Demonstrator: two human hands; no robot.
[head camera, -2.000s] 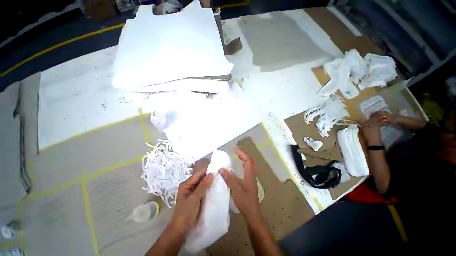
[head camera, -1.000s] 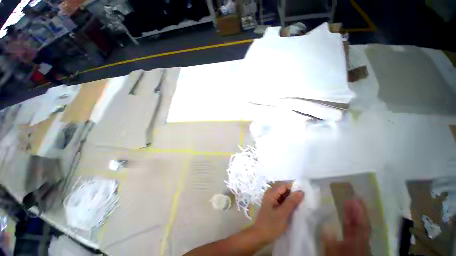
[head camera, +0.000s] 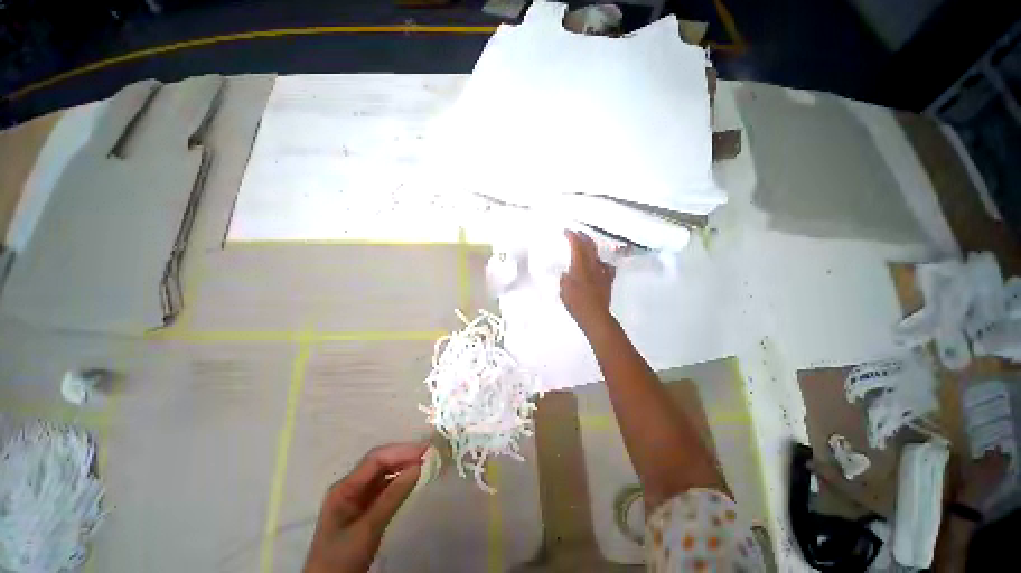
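My left hand [head camera: 375, 504] is at the lower centre, its thumb and fingers pinched on a small pale rounded thing, which looks like the glue bottle [head camera: 428, 463], mostly covered. My right hand [head camera: 588, 285] reaches forward to white fabric at the front edge of the white panel stack [head camera: 593, 123]. Its fingertips blend into the bright white, so its grip cannot be told. A brown cardboard template [head camera: 563, 470] lies below, partly under my right forearm, with a pale tape roll [head camera: 629, 515] beside my sleeve.
Tangled white strips [head camera: 479, 392] lie between my hands; another pile [head camera: 45, 492] is far left, near a small white wad [head camera: 81, 386]. Grey-beige panels [head camera: 101, 235] lie left. At right are a black band bundle [head camera: 829, 526], a folded white bundle [head camera: 920, 504] and another person's wrist [head camera: 961, 512].
The view has swung left, then partly back right. My hands have parted: the white cloth is gone from between them, my left is at the bottle, my right reaches to the stack.
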